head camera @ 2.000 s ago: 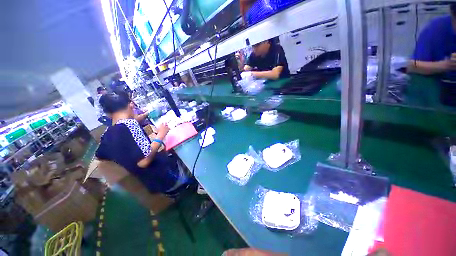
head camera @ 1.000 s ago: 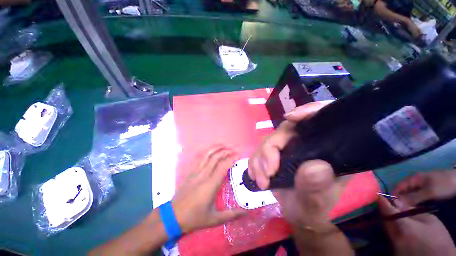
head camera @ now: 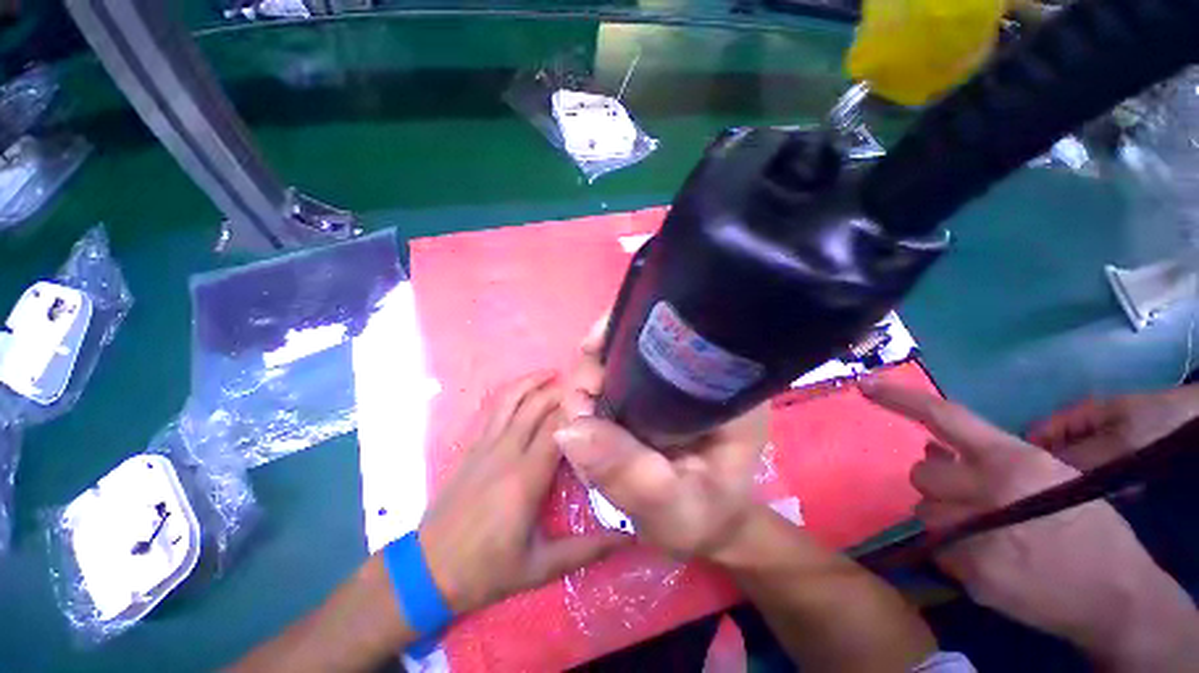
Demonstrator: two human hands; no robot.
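My right hand (head camera: 677,493) is shut around the black electric screwdriver (head camera: 736,296), which stands tilted over the red mat (head camera: 513,296). A white housing (head camera: 611,513) lies below it on a clear plastic bag (head camera: 611,585). Most of the housing and the driver tip are hidden by my hands. My left hand (head camera: 480,506), with a blue wristband, holds the housing at its left side, with thumb and fingers spread around it. Part of the screw feeder (head camera: 861,355) shows behind the screwdriver.
Bagged white housings lie at left (head camera: 132,533) and at the back (head camera: 592,125). A flat plastic sleeve (head camera: 289,322) lies near a metal post (head camera: 197,118). Another person's hands (head camera: 1012,506) reach in from the right. A yellow strap (head camera: 920,46) and thick cord hang above.
The view has swung from the line at left to the mat. Since one second ago, the screwdriver has tilted more upright, its cord end now nearer the middle. The other person's hand has reached toward the feeder.
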